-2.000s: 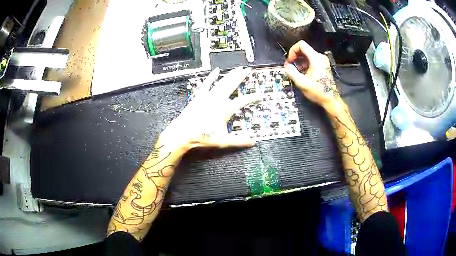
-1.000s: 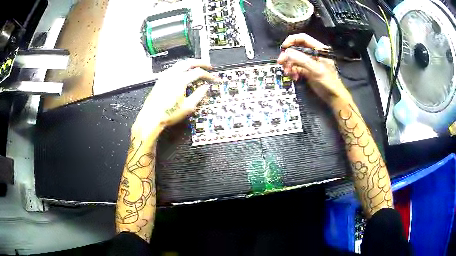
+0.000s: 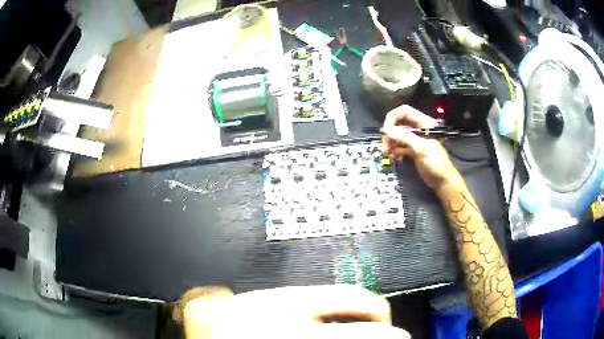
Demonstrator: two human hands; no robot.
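Note:
Circuit board panels [image 3: 334, 191] lie on the black ridged mat [image 3: 159, 232], component side up, with rows of small dark, blue and yellow parts. My right hand [image 3: 412, 142] is above and beside their upper right corner, fingers closed around a thin dark pen-like tool [image 3: 457, 132] held almost level, its tip pointing left. My left hand [image 3: 291, 314] is very bright and blurred at the bottom edge, close to the camera and below the panels. It does not touch them, and whether it holds anything cannot be told.
Behind the mat are a solder spool [image 3: 242, 99] on a black base, a component strip [image 3: 306, 83] and a round pale-rimmed cup [image 3: 391, 69]. A black station [image 3: 450, 99] shows a red light. A fan [image 3: 563, 126] and blue bin [image 3: 569, 291] stand right; metal rails [image 3: 79, 126] left.
My left hand has left the panels and come down towards the camera. My right hand stays near the panels' upper right corner with the tool. The view has shifted, so the bench appears lower.

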